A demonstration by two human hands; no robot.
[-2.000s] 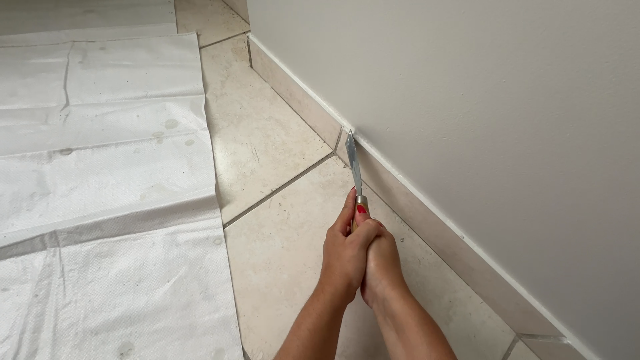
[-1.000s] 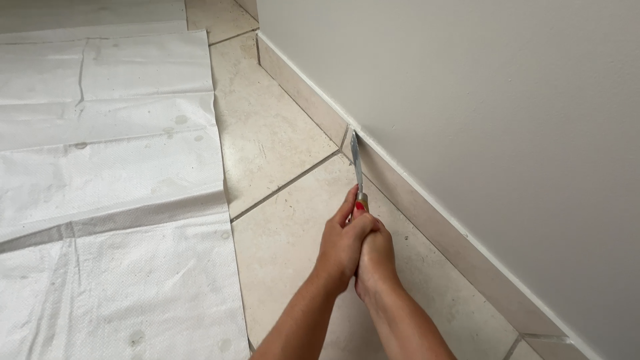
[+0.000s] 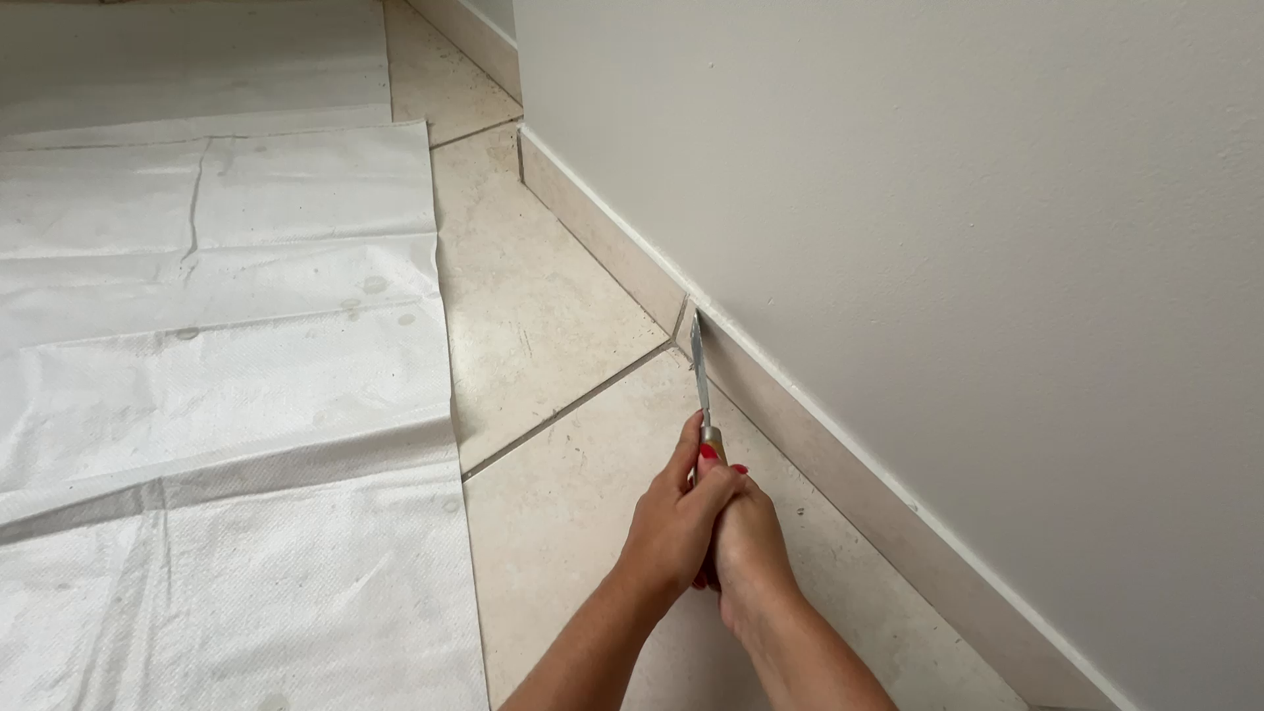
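Both of my hands are wrapped around the handle of a putty knife (image 3: 699, 360), seen nearly edge-on. My left hand (image 3: 674, 523) grips it from the left, and my right hand (image 3: 750, 533) closes on it from the right, the fingers overlapping. The narrow metal blade points away from me. Its tip is at the upper part of the beige tile skirting (image 3: 790, 434), just right of a vertical joint and just below the white top edge. Whether the tip touches the tile cannot be told. Most of the handle is hidden in my hands.
A grey painted wall (image 3: 938, 247) rises at the right above the skirting and ends in a corner farther off. Beige floor tiles (image 3: 543, 296) with dark joints lie beside it. A creased white drop sheet (image 3: 247, 395) with damp-looking spots covers the floor at the left.
The blade tip, at the white top edge of the skirting in the earlier frames, is now slightly lower, against the tile face. Both hands keep their grip on the handle.
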